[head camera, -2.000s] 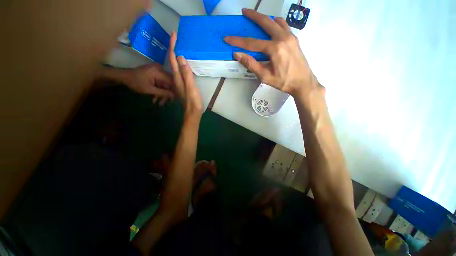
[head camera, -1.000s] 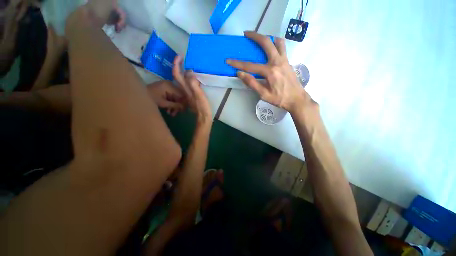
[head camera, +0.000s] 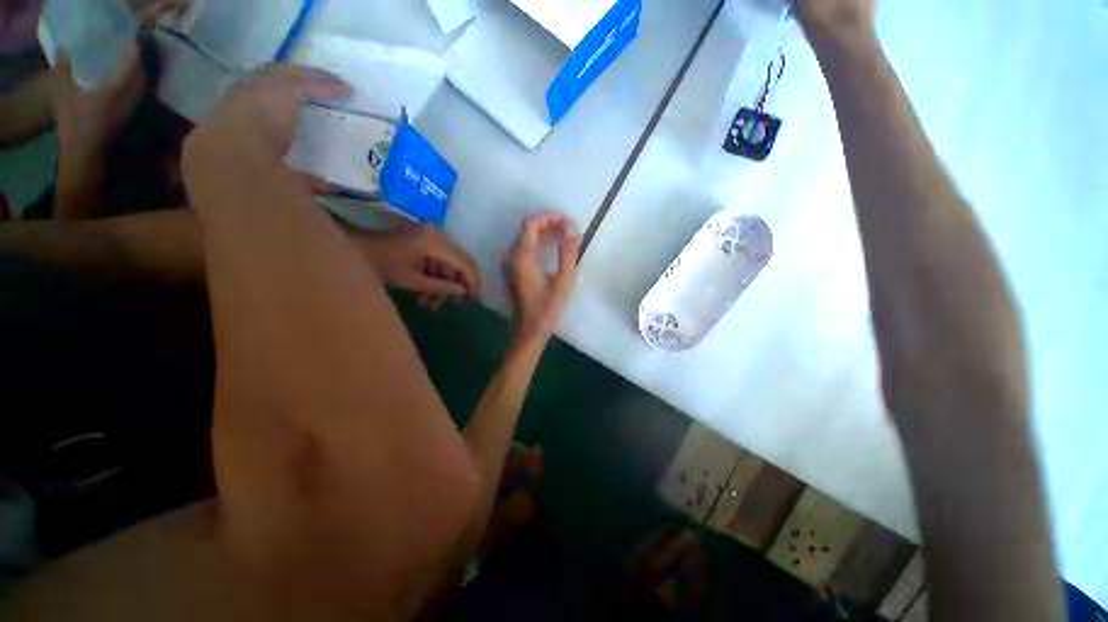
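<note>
The white vented cover (head camera: 707, 282) lies alone on the table, a slotted grille near each end. The small black fan (head camera: 751, 133) lies above it, its thin wires running up towards my right hand. My left hand (head camera: 544, 273) is at the table's edge left of the cover, fingers loosely curled and apart, holding nothing. My right hand (head camera: 832, 15) is at the top edge of the picture, mostly cut off, so its fingers and anything in them are hidden. The closed blue box is not in view.
Another person's arms (head camera: 316, 401) reach in from the left over an open blue-and-white carton (head camera: 419, 176). Another open carton (head camera: 529, 73) lies at top centre. A dark seam (head camera: 654, 122) crosses the table. Wooden slats (head camera: 808, 531) show below its edge.
Both hands have left the blue box, which is gone from view. My right arm has moved up and away. The cover is now uncovered. The neighbour's arm has moved further in from the left.
</note>
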